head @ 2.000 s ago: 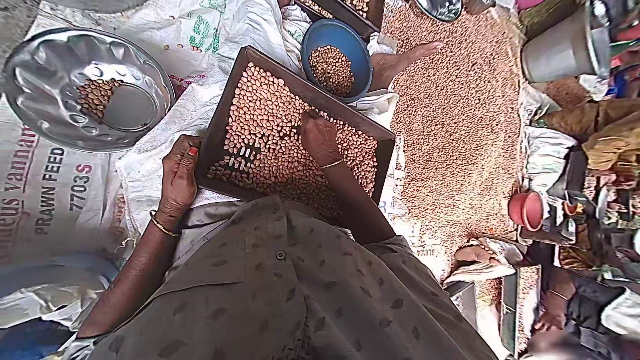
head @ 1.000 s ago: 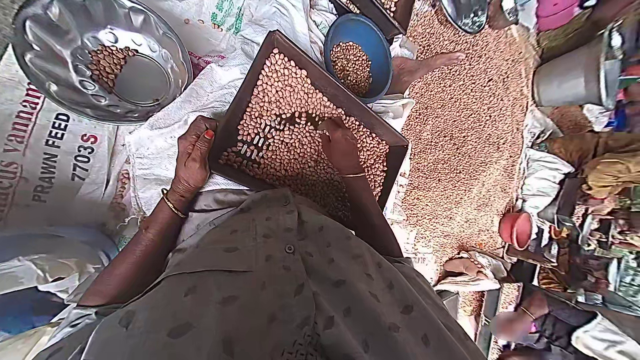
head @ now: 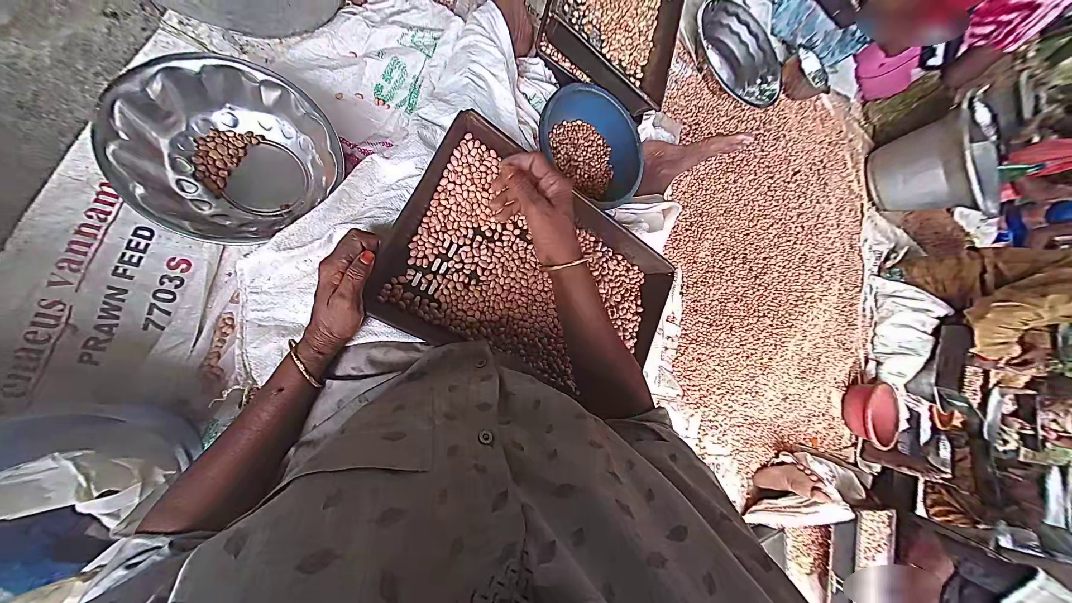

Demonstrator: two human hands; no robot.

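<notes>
A dark rectangular tray (head: 394,251) with low walls and a slotted bottom rests on my lap, spread with pinkish-brown nuts or seeds (head: 502,293). My left hand (head: 339,289) grips its left wall, thumb on the rim. Over the far part of the tray is my right hand (head: 532,193), fingers bent down at the nuts, close to a blue bowl (head: 632,159) part filled with darker nuts; whether the fingers pinch any is not visible. To the left, a fluted steel basin (head: 310,126) holds a small heap of nuts.
Printed woven sacks (head: 126,293) lie under the steel basin. A large spread of nuts (head: 770,276) covers the ground at right, with a person's bare foot (head: 699,155) at its edge. More trays (head: 657,88), a metal basin (head: 741,50), a metal bucket (head: 921,163) and a red bowl (head: 871,414) stand around.
My right hand has moved from the middle of the tray toward its far wall, near the blue bowl. My left hand keeps its hold on the tray.
</notes>
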